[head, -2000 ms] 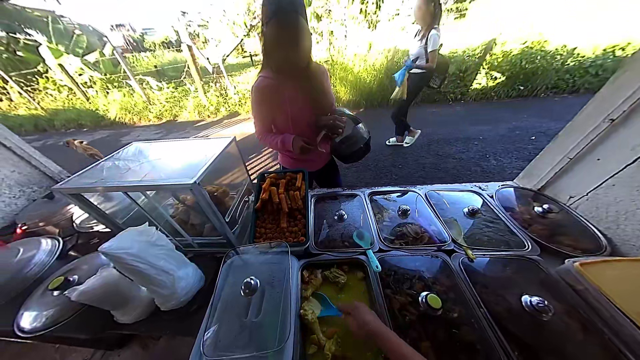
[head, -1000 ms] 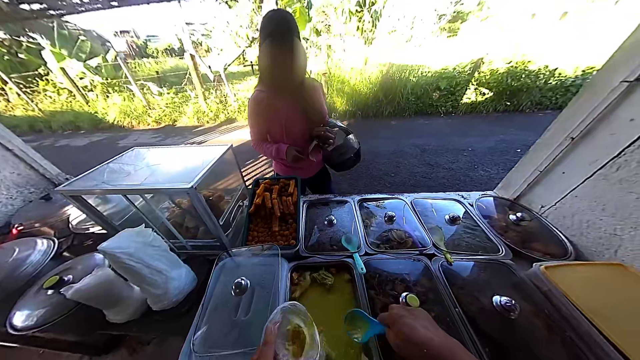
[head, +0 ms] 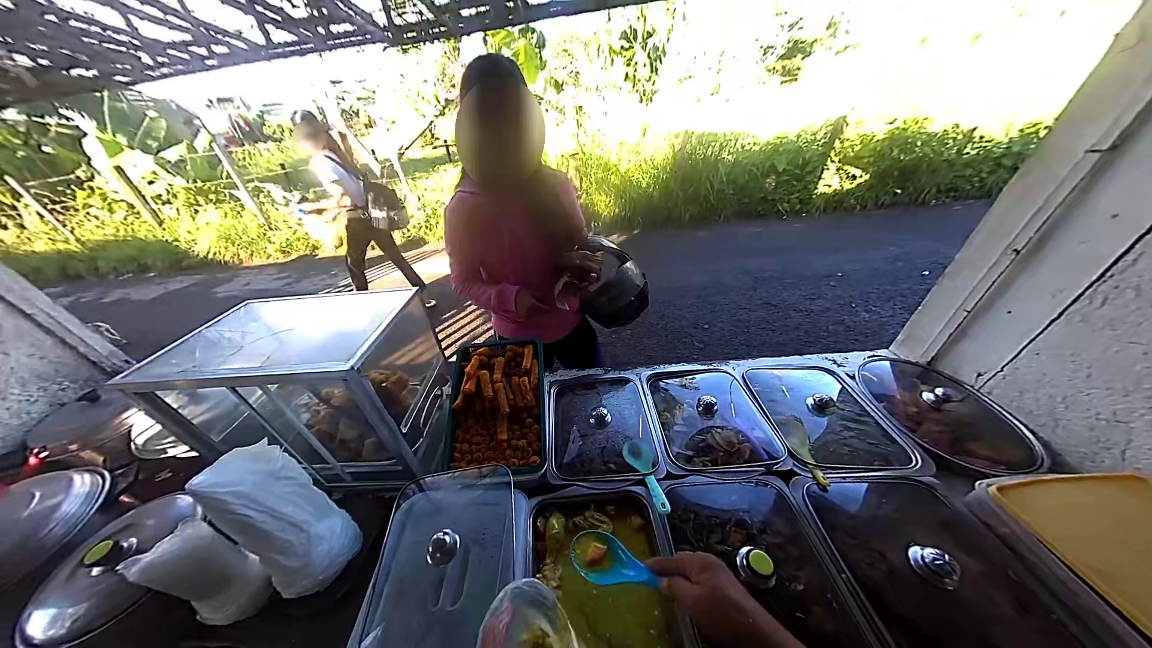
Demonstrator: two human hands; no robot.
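My right hand (head: pixel 706 589) grips the handle of a blue plastic spoon (head: pixel 614 560), whose bowl holds a piece of food above the uncovered tray of yellow curry-like food (head: pixel 621 621). At the bottom edge, a clear plastic bag (head: pixel 526 616) with some food inside stands over the tray's left side. My left hand is out of view. To the left lies a clear lid (head: pixel 450 585) with a metal knob. A teal spoon (head: pixel 641 459) rests at the tray's far right corner.
Covered food trays (head: pixel 715 418) line the counter, with an oval one (head: pixel 954 414) at the far right. A tray of fried rolls (head: pixel 497 405), a glass display case (head: pixel 270 337) and white plastic bags (head: pixel 274 513) are to the left. A person (head: pixel 517 243) stands opposite, holding a helmet (head: pixel 616 283).
The blue spoon, beside the tray's right edge a second ago, is now over the food with a piece in it. My left hand has left the view. A passer-by now shows at the left.
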